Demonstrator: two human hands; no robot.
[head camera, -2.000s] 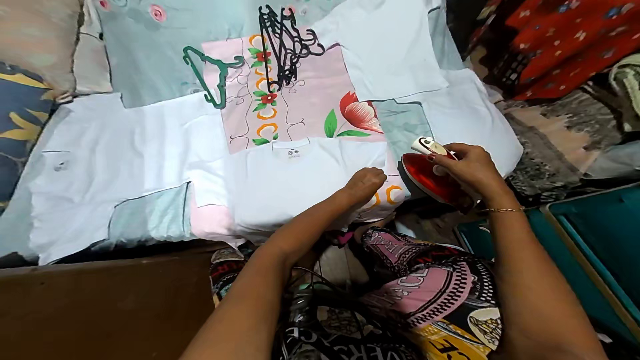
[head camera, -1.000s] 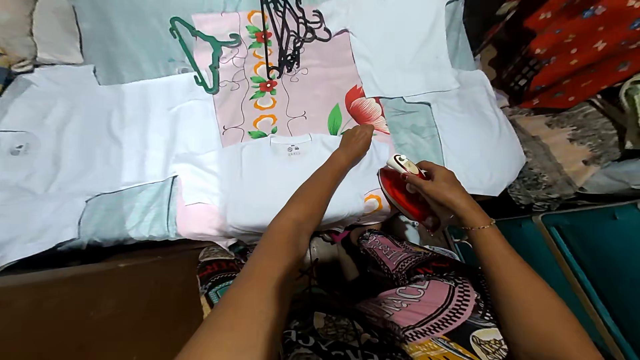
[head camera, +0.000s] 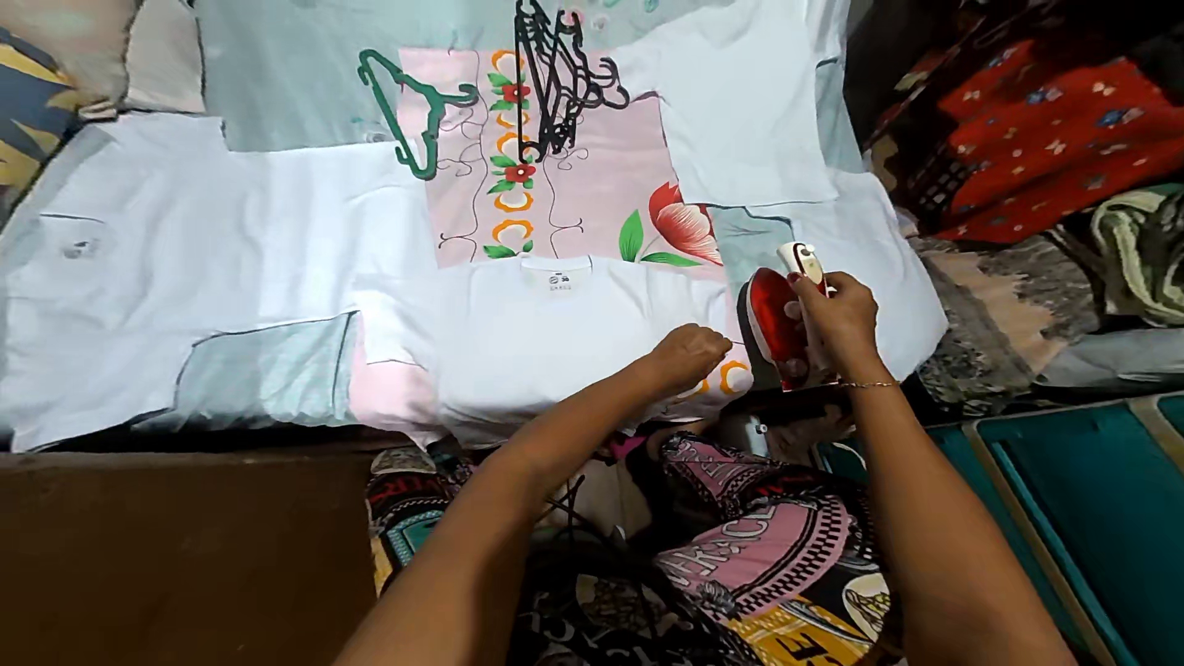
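Note:
A white T-shirt (head camera: 564, 342) lies over a pink floral cloth (head camera: 610, 176) at the near edge of the bed. My left hand (head camera: 689, 356) rests at the shirt's right sleeve, its fingers curled; whether they pinch the fabric is hidden. My right hand (head camera: 837, 319) grips the handle of a red electric iron (head camera: 777, 319). The iron is tilted up on the right of the shirt, with part of its soleplate edge showing. Whether it touches the cloth cannot be told.
Another white shirt (head camera: 268, 222) is spread at the left, one more (head camera: 749, 111) at the upper right. A green hanger (head camera: 430, 120) and several black hangers (head camera: 550, 92) lie at the back. Red patterned fabric (head camera: 1064, 129) is at the right, above teal panels (head camera: 1091, 481).
My left hand was higher on the shirt's right side a second ago and is now lower, near the sleeve edge. The iron stays in my right hand and is tilted up more.

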